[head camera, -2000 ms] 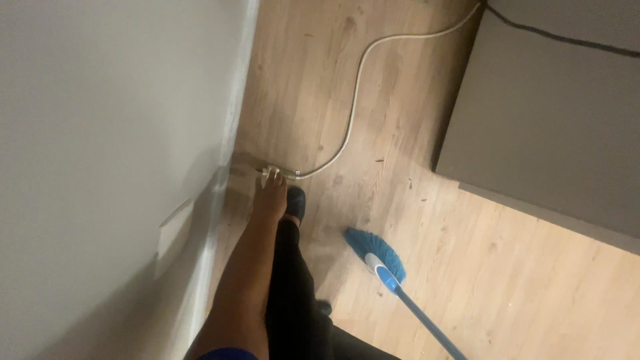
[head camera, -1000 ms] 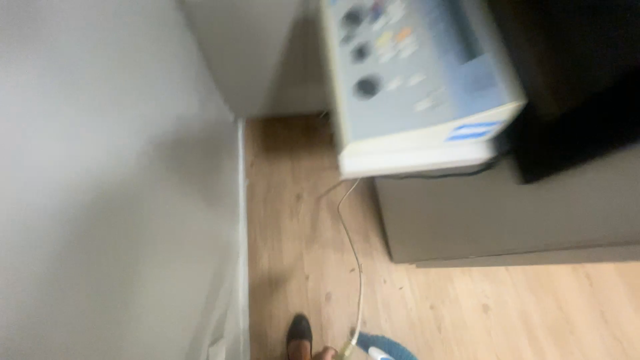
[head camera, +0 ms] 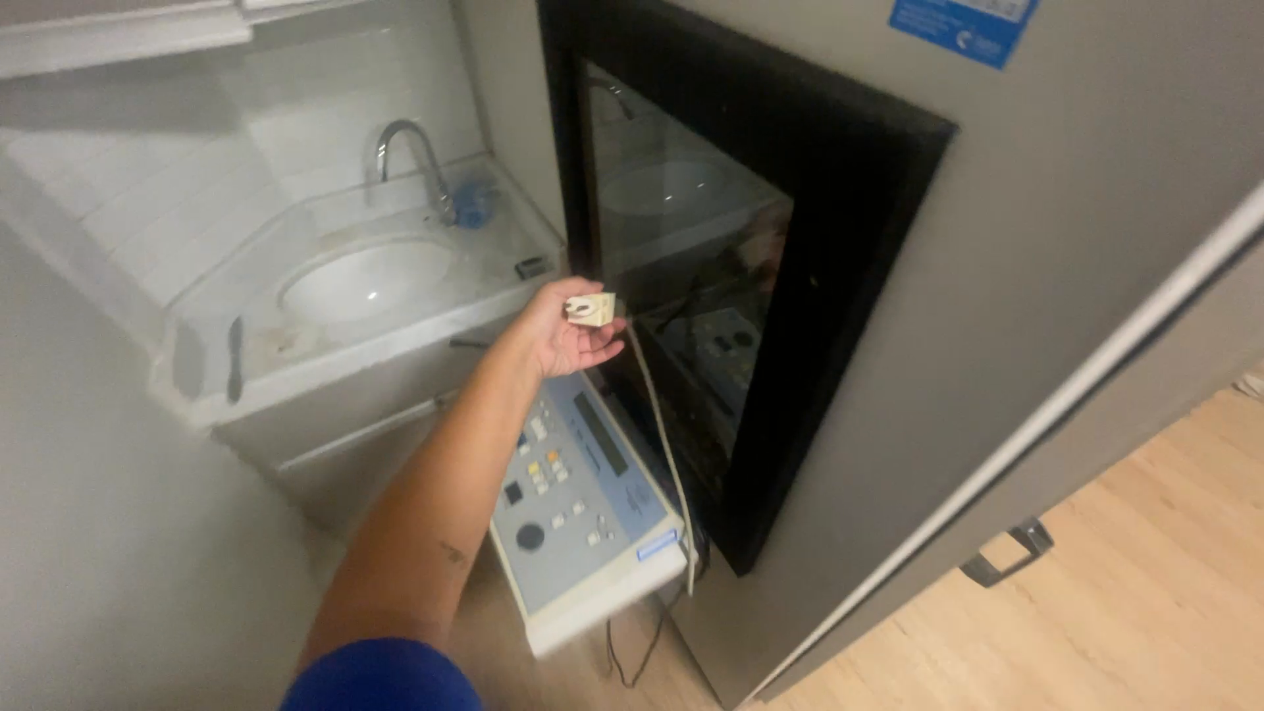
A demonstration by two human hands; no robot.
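Observation:
My left hand [head camera: 578, 331] reaches in from the bottom left, palm partly visible, and holds a cream electrical connector block [head camera: 591, 309] between thumb and fingers. A thin off-white cable [head camera: 660, 425] hangs beside the hand and runs down past the device. Under my forearm, a pale grey-blue control device [head camera: 578, 513] with a display, buttons and round knobs sits tilted in view, partly covered by the arm. Just right of the hand is a black-framed window [head camera: 691, 257] with reflections in its glass. My right hand is not in view.
A white basin [head camera: 365, 281] with a curved metal faucet [head camera: 410, 148] stands behind at the left. Grey panelling [head camera: 1037, 227] rises on the right, beside a wood-look floor [head camera: 1066, 592] with a dark handle-like part [head camera: 1007, 553]. A dark cable [head camera: 632, 671] dangles below the device.
My left hand has come up from near the floor with the connector block and cable, to beside the window. The view has swung up strongly; the blue broom is out of sight.

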